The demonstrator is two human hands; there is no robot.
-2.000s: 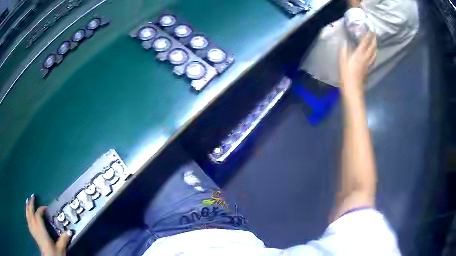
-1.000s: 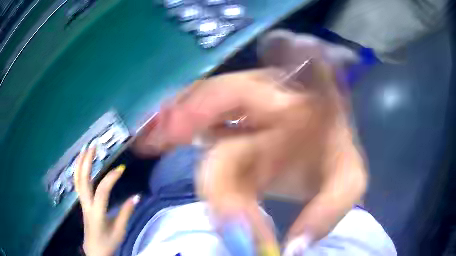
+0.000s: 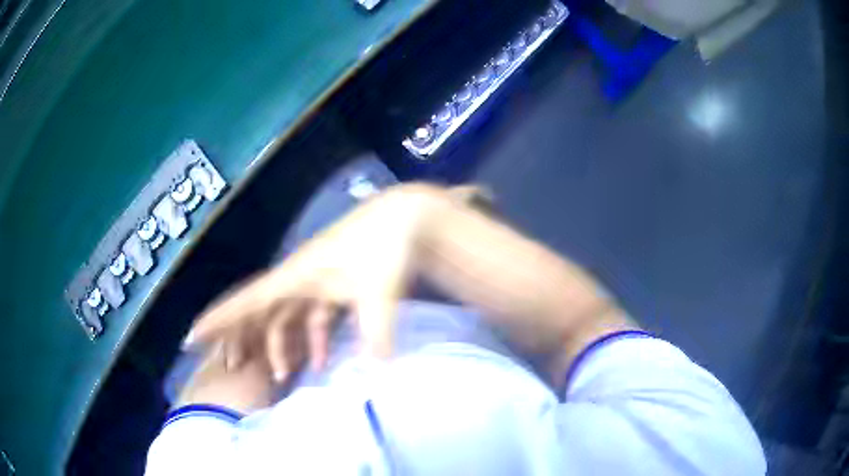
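A silver-grey four-position housing [image 3: 147, 237] lies at the near edge of the green surface, its scalloped side with pale round inserts facing me. No hand touches it. My right hand [image 3: 321, 265] is blurred and reaches across my lap, over my left forearm. Its thumb is apart from its fingers and I see nothing held in it. My left hand is mostly hidden behind the right hand and arm; only the left wrist area [image 3: 223, 379] shows clearly, so I cannot tell how its fingers stand.
The green bench surface [image 3: 270, 102] curves along the upper left. A perforated metal rail [image 3: 484, 84] sits beyond the bench edge. A blue bracket-like part [image 3: 619, 60] and pale cloth [image 3: 717, 19] are at the upper right. A metal piece is cut off at the top edge.
My left hand has left the housing and moved over my lap. My right hand has come in from the upper right. The view has shifted; the paired modules are almost out of frame.
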